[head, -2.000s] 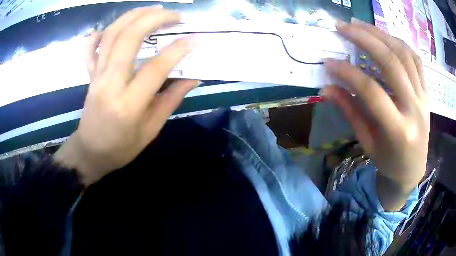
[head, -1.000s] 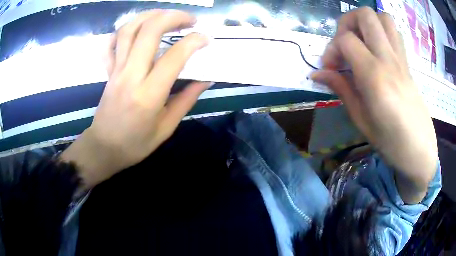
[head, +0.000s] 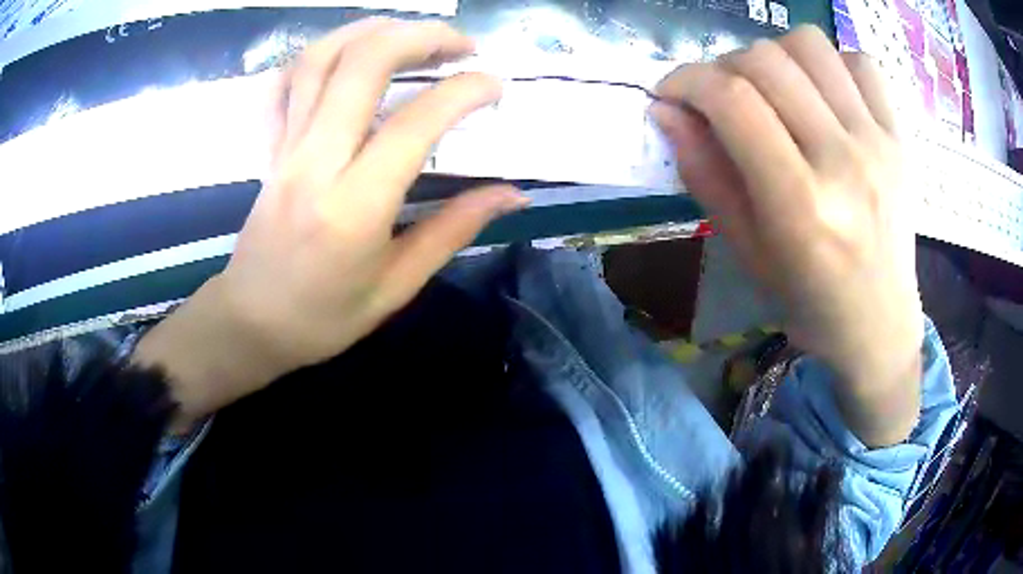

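The long white strip panel [head: 550, 132] lies across the bench under both hands. A thin black wire [head: 561, 79] runs along its upper part. My left hand [head: 325, 213] rests over the left part of the panel, fingers apart; the wire passes behind its fingers. My right hand [head: 802, 191] pinches the wire between thumb and index finger at the panel's right part. The wire's right end is hidden by that hand. Glare washes out much of the panel's surface.
A black printed sheet [head: 168, 45] with glare lies behind and under the panel. Pink and purple printed sheets [head: 931, 56] lie at upper right. The bench edge [head: 583, 239] runs in front of me. A brown box [head: 656, 280] is below, with stacked shiny strips at lower right.
My right hand has moved left along the panel, with the wire between its fingertips. The wire's curve at the right is now hidden or pulled up. My left hand has shifted slightly right.
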